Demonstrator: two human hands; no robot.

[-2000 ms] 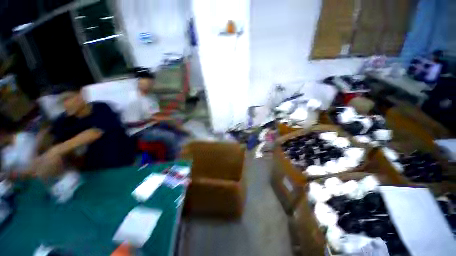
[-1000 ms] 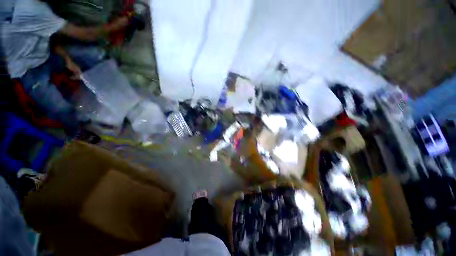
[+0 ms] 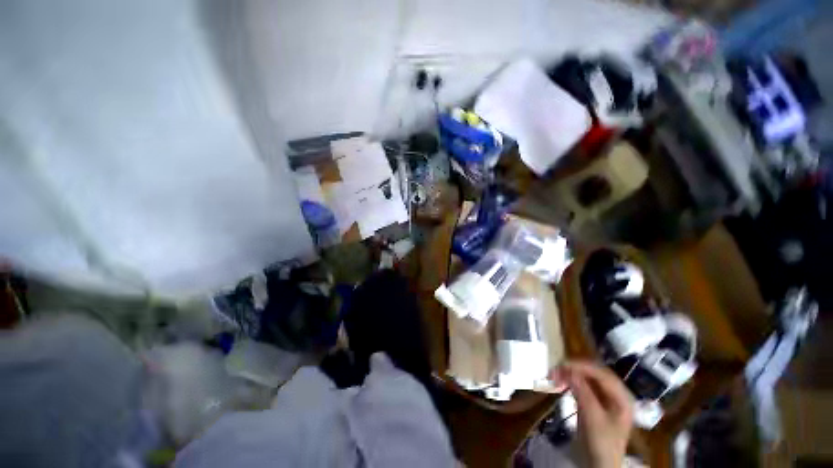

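Note:
Several white camera bodies with dark panels lie on brown cardboard [image 3: 470,345] in an open carton. The nearest white camera [image 3: 523,352] is just left of my right hand [image 3: 595,407]. My right hand reaches in from the bottom edge, its fingertips at or beside that camera's lower end; blur hides whether they touch or grip it. Another white camera [image 3: 484,285] and one in clear wrap [image 3: 541,253] lie farther back. My left hand is not in view.
More black-and-white cameras [image 3: 647,343] fill a carton at the right. A blue container [image 3: 468,137], a white sheet [image 3: 532,114] and an opened box with papers [image 3: 361,187] are farther back. A white wall or pillar [image 3: 137,137] rises at the left.
The view has swung right and moved closer to the cartons. My right hand has come into view. The seated person and the large empty carton at the left have left the picture.

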